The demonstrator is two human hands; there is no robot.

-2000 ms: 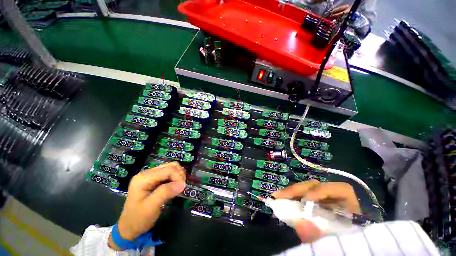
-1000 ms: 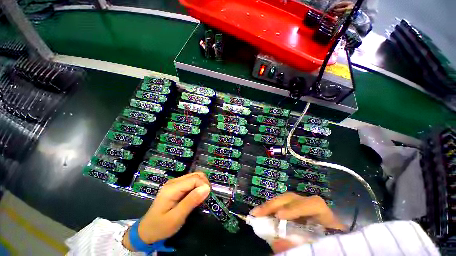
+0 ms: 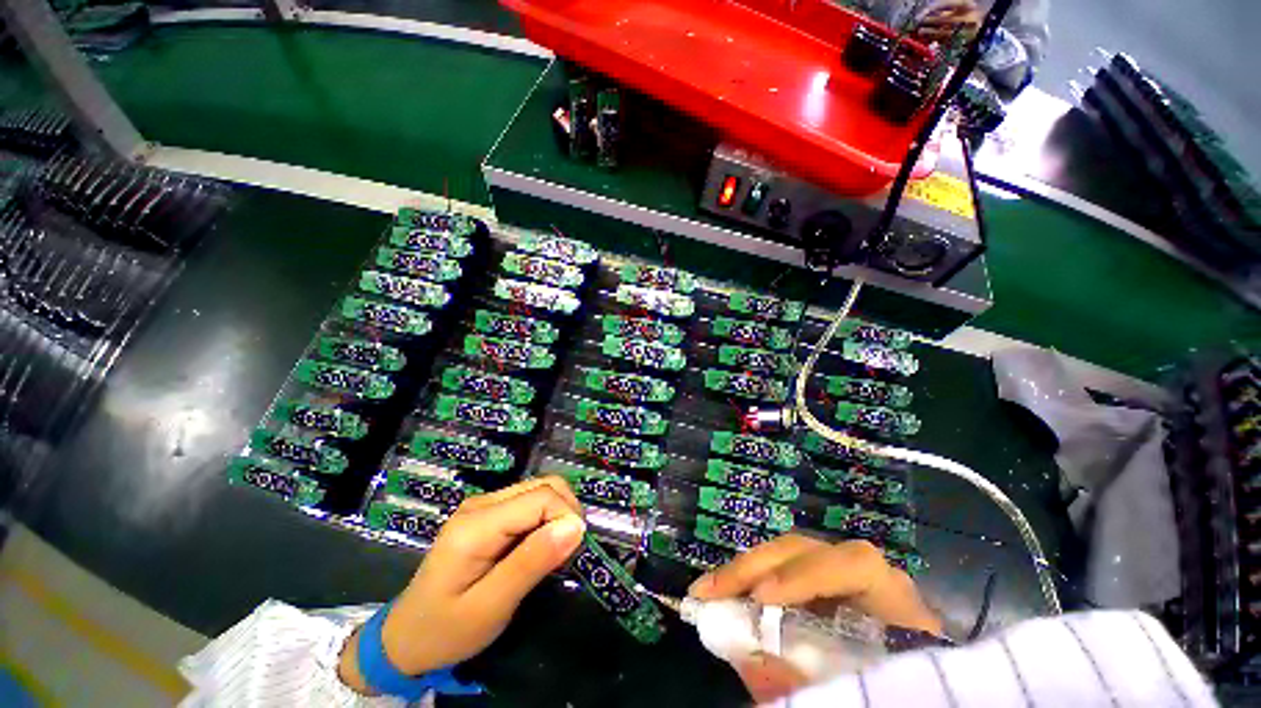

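My left hand (image 3: 484, 578), with a blue wrist band, pinches the upper end of a narrow green circuit board (image 3: 609, 587) between thumb and finger. The board hangs tilted down to the right, off the tray, and has a black middle with pale ring marks. My right hand (image 3: 827, 587) holds a whitish dispenser (image 3: 733, 627). Its thin needle tip (image 3: 656, 596) points left at the board's right edge, near its lower half. Whether the tip touches cannot be told. More green boards (image 3: 618, 416) lie in columns on a tray behind the hands.
A pale cable (image 3: 954, 477) curves over the boards' right side from a grey control box (image 3: 795, 201) with a lit switch. A red tray (image 3: 719, 76) sits on the box. A crumpled grey bag (image 3: 1106, 457) lies right. Dark racks stand at both sides. A person's hand shows top right.
My left hand has moved right and taken hold of a board, now held lower and tilted. My right hand has brought the needle left and down beside it. Little differs over the last second.
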